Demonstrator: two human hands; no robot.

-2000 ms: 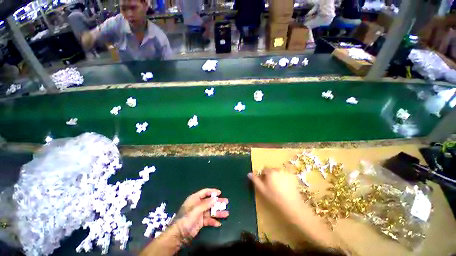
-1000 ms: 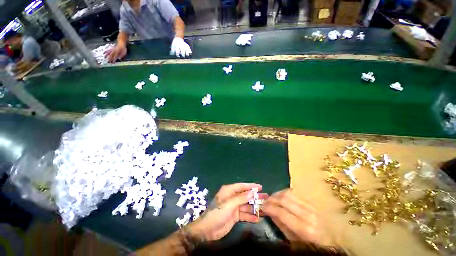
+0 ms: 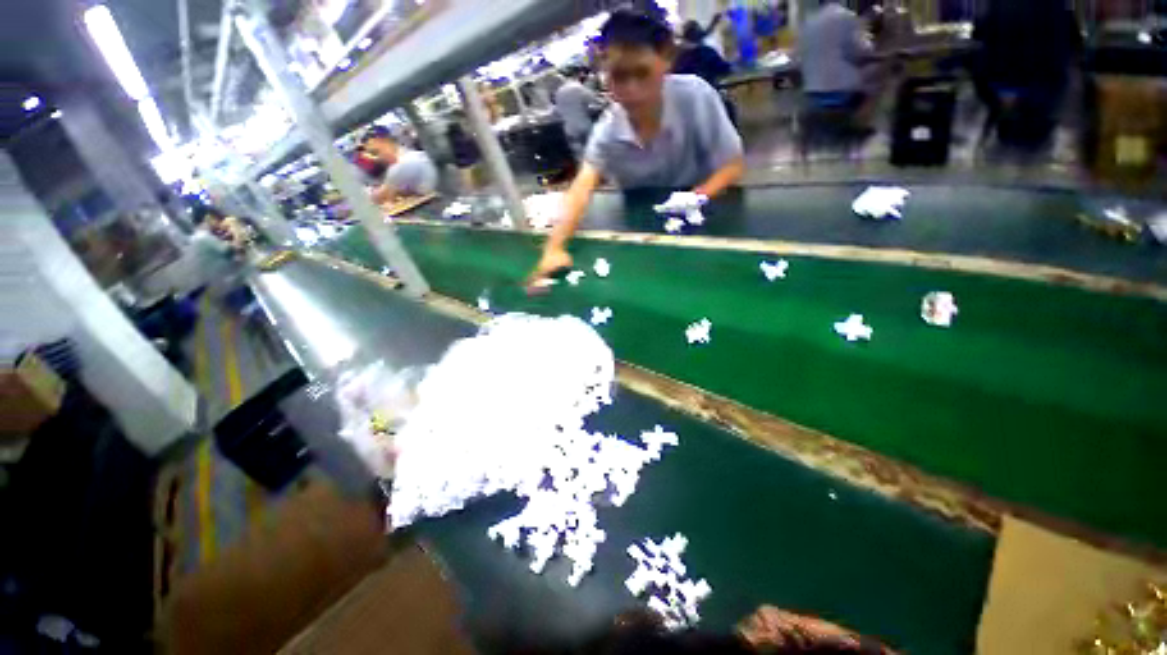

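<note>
White cross-shaped plastic housings lie in a small loose group on the dark green bench at lower centre. A larger heap spills beside a clear poly bag bulging with white pieces. My left hand shows only as a blurred strip at the bottom edge, right of the small group; its fingers and anything in them are cut off. My right hand is out of the picture. Gold metal contacts show at the lower right corner on a tan cardboard sheet.
The green conveyor belt runs beyond the bench with scattered white pieces. A person opposite reaches an arm over it. Metal posts stand at the left. Brown cardboard and a dark bin are at lower left.
The view has swung left and up, so bench items sit further right. My left hand has dropped almost out of view, my right hand fully. The person opposite now reaches over the belt.
</note>
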